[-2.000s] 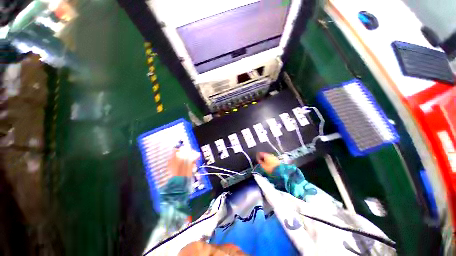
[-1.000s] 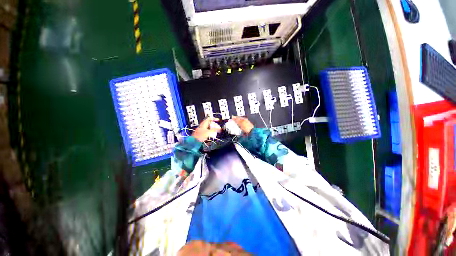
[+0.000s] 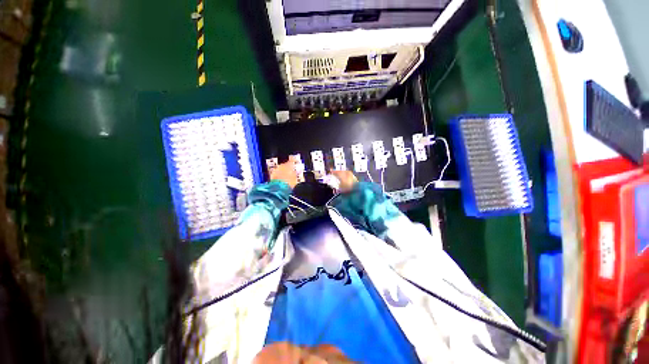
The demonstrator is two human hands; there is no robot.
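My left hand (image 3: 285, 173) is at the left end of the socket row on the black test fixture (image 3: 384, 119), with its fingers at the second socket. The hand covers what may be in its fingers. My right hand (image 3: 345, 180) is closed on a small white piece (image 3: 329, 180), just below the third and fourth test sockets. The upright pale sockets (image 3: 378, 154) stand in a row. Thin white leads (image 3: 447, 158) run from the right end socket and between my hands. A grey-green connector strip (image 3: 405, 194) lies along the near edge.
The left blue-rimmed tray (image 3: 171, 181) holds rows of white pieces and a dark blue item. The right blue-rimmed tray (image 3: 528, 181) holds similar rows. An instrument rack (image 3: 340, 71) stands behind the fixture. A white desk with a keyboard (image 3: 613, 122) and red bins (image 3: 605, 213) is at right.
My left hand moved from the left tray to beside my right hand, then a little up and left onto the sockets. The hands are now farther apart. The view has levelled.
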